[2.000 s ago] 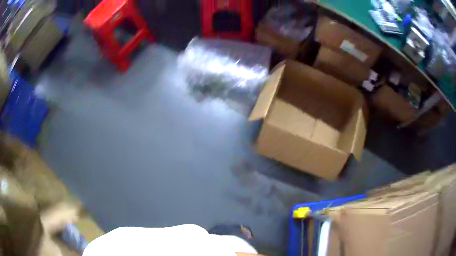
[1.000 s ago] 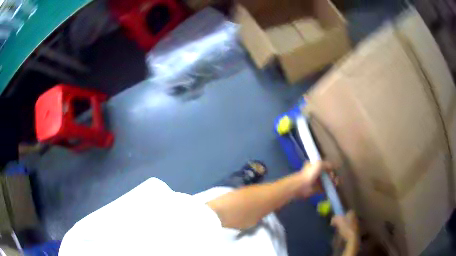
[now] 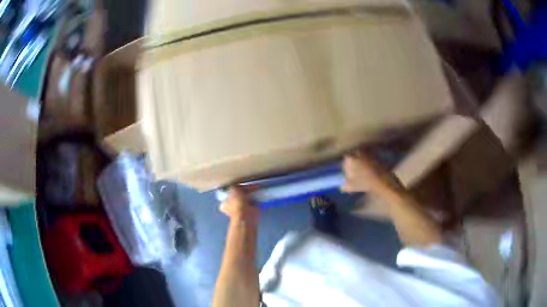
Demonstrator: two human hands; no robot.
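Note:
Large brown cartons (image 3: 288,102) fill the upper middle, loaded on the platform trolley, with a dark strap line across them. The trolley's grey handle (image 3: 300,186) runs across just below them, with the blue deck (image 3: 288,200) showing at its lower edge. My left hand (image 3: 239,202) is closed on the handle's left end. My right hand (image 3: 360,174) is closed on its right end. The view is blurred, and the fingers are partly hidden.
A red stool (image 3: 87,252) and a film-wrapped bundle (image 3: 135,207) stand on the left. An open carton (image 3: 120,90) is behind them, beside the green bench (image 3: 30,258). More brown cartons (image 3: 438,150) stand on the right. A shoe (image 3: 322,207) is on the grey floor.
The view has turned. The loaded trolley has shifted from the right side to the upper middle. The stool and wrapped bundle now show at the left. Both hands stay on the handle.

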